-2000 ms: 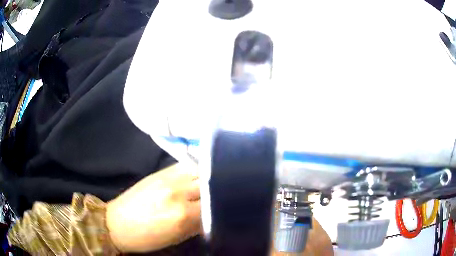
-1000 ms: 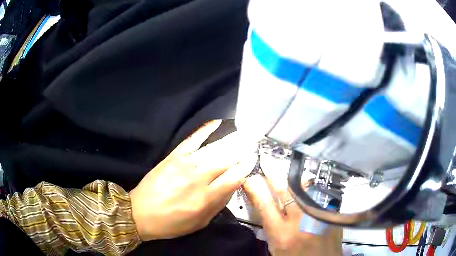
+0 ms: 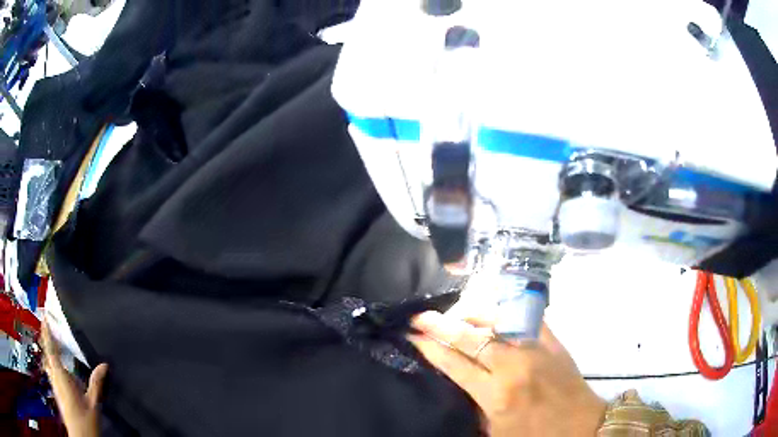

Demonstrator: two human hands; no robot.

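The black garment [image 3: 247, 358] lies in a large heap left of the sewing machine head [image 3: 529, 77] and reaches the bottom edge of the view. My right hand [image 3: 520, 375], with a ring on one finger, is below the head; its fingertips pinch the garment's right edge. Part of the hand is behind the grey knob [image 3: 521, 305]. My left hand [image 3: 72, 388] is at the far left beside the garment, cut off by the bottom edge, with thumb and fingers apart. The presser foot area is blurred and mostly hidden.
Scissors with a red loop [image 3: 712, 329] and a yellow loop [image 3: 744, 323] lie on the white table [image 3: 631, 346] at right. A thin dark tool [image 3: 762, 375] is beside them. Red material [image 3: 17, 317] shows at the far left. The machine head overhangs the work.
My left hand has moved from beside the needle to the far left, off the garment's edge. My right hand stays below the head, now more visible. The view has shifted, showing more table and scissors.
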